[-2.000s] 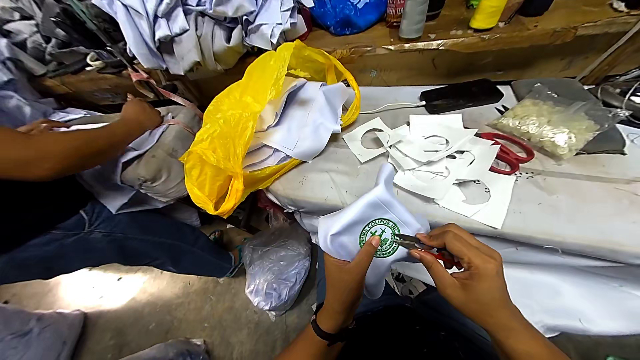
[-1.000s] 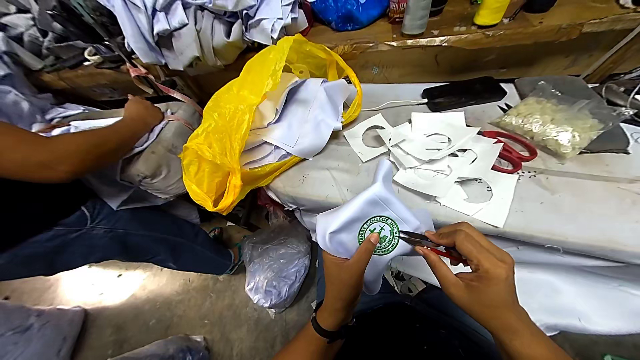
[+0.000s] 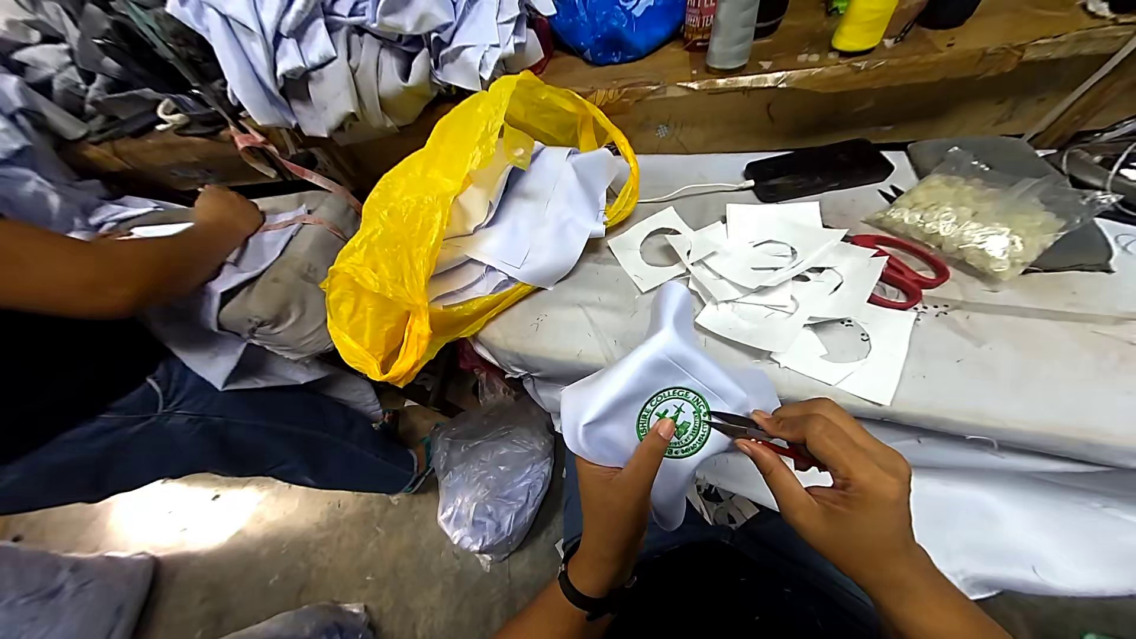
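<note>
My left hand (image 3: pixel 621 488) holds a light fabric piece (image 3: pixel 608 413) from below, its thumb pressed on the green embroidered round emblem (image 3: pixel 674 422), which bears writing. Most of its fingers are hidden under the cloth. In my right hand (image 3: pixel 834 479) is a pair of small thread snips (image 3: pixel 781 446) with dark blades and a red handle. The blade tips lie at the right edge of the emblem. Beyond the cloth, white square sheets with round cutouts (image 3: pixel 772 257) are heaped on the covered table, beside red-handled scissors (image 3: pixel 910 271).
A yellow plastic bag (image 3: pixel 390 293) of cut fabric stands left of the sheets. Behind are a black phone (image 3: pixel 821 170) with a white cable and a clear bag of buttons (image 3: pixel 985 213). At left, a co-worker's arm (image 3: pixel 98 266) rests over cloth. A filled plastic bag (image 3: pixel 497 470) sits on the floor.
</note>
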